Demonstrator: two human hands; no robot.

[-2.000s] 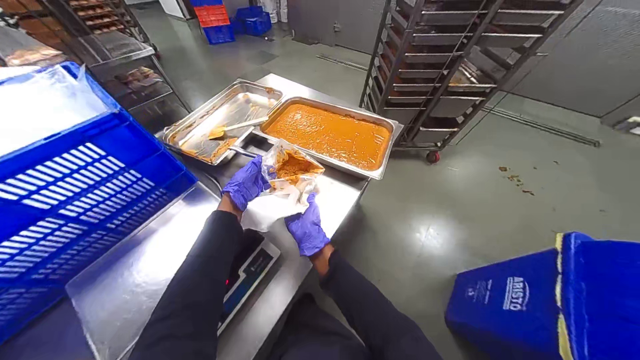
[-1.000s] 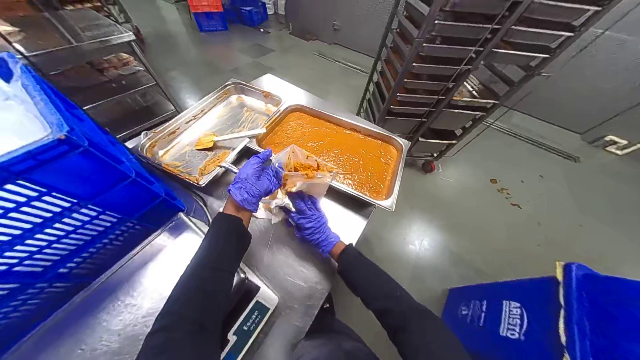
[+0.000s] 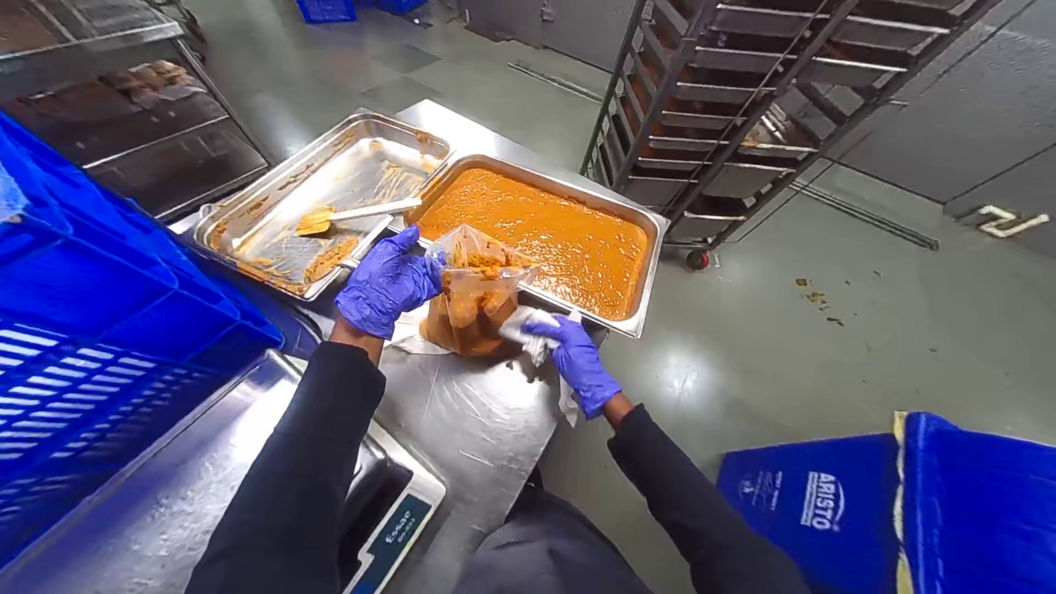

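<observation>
My left hand (image 3: 389, 285), in a purple glove, holds the upper left edge of a clear plastic bag (image 3: 474, 301) filled with orange-brown sauce and lumps of food. The bag rests on the steel table (image 3: 462, 412). In my right hand (image 3: 577, 359), also gloved, is a crumpled white cloth or paper (image 3: 532, 330), close against the bag's lower right side. Behind the bag stands a deep steel pan of orange sauce (image 3: 536, 231). To its left, a sauce-smeared steel pan (image 3: 289, 190) holds a spatula with a white handle (image 3: 375, 209) and an orange-coated blade.
A weighing scale (image 3: 404, 511) sits at the near table edge, beside a steel surface (image 3: 181, 470). Blue perforated crates (image 3: 99, 330) stand at left, a tray rack (image 3: 726, 107) behind at right, and a blue bin (image 3: 808, 495) at lower right. Brown spots mark the floor.
The bag, earlier held up between both hands, now stands on the table with its sauce-filled body in view. My right hand has moved to its lower right side with the white cloth or paper.
</observation>
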